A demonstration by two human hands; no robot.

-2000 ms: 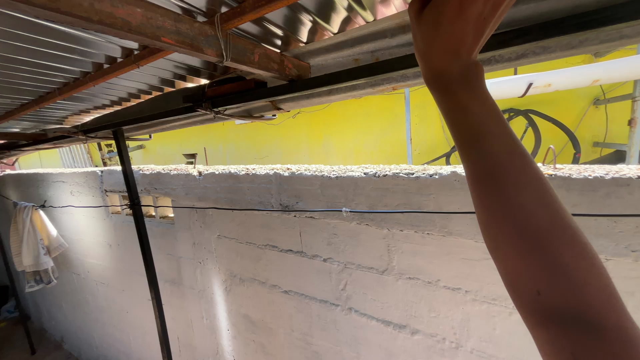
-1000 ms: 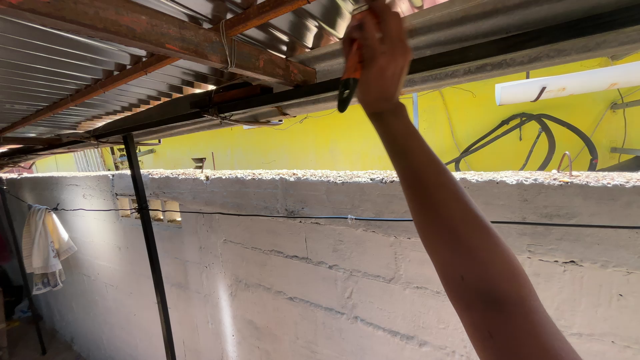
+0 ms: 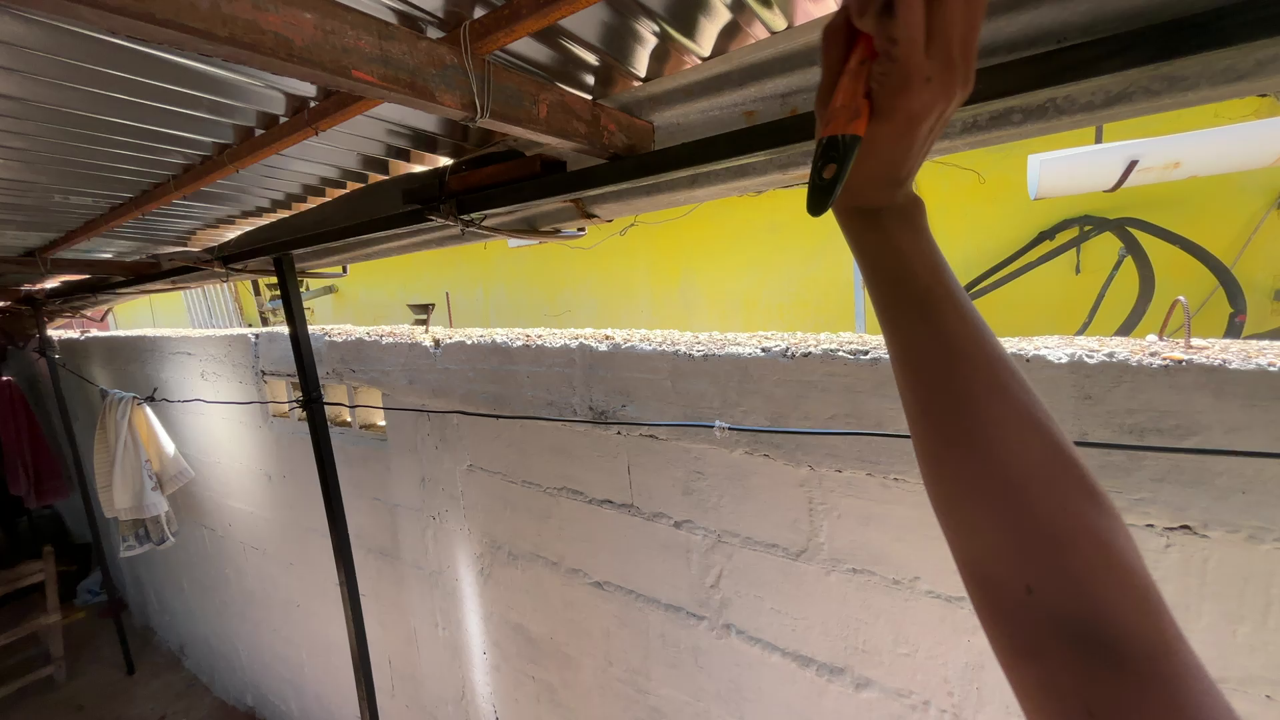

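Note:
My right hand (image 3: 905, 100) is raised at the top right, closed around the orange and black handle of a tool (image 3: 843, 125). The handle's black end with a hole points down; the tool's other end is hidden by the hand or lies above the view, so its kind cannot be told. The hand is in front of a dark metal beam (image 3: 740, 145) under the corrugated roof sheets (image 3: 660, 45). Whether the tool touches the beam or the roof cannot be told. My left hand is out of view.
A rough grey block wall (image 3: 620, 540) runs across, with a dark cable (image 3: 560, 418) strung before it. A black post (image 3: 325, 480) stands left of the middle. Cloths (image 3: 135, 460) hang at the left. A rusty beam (image 3: 330, 60) crosses overhead. Black hoses (image 3: 1140, 260) hang by the yellow wall.
My right hand was cut off by the top edge two seconds ago, then came lower and left, showing the orange and black handle. It now appears slightly farther right against the beam.

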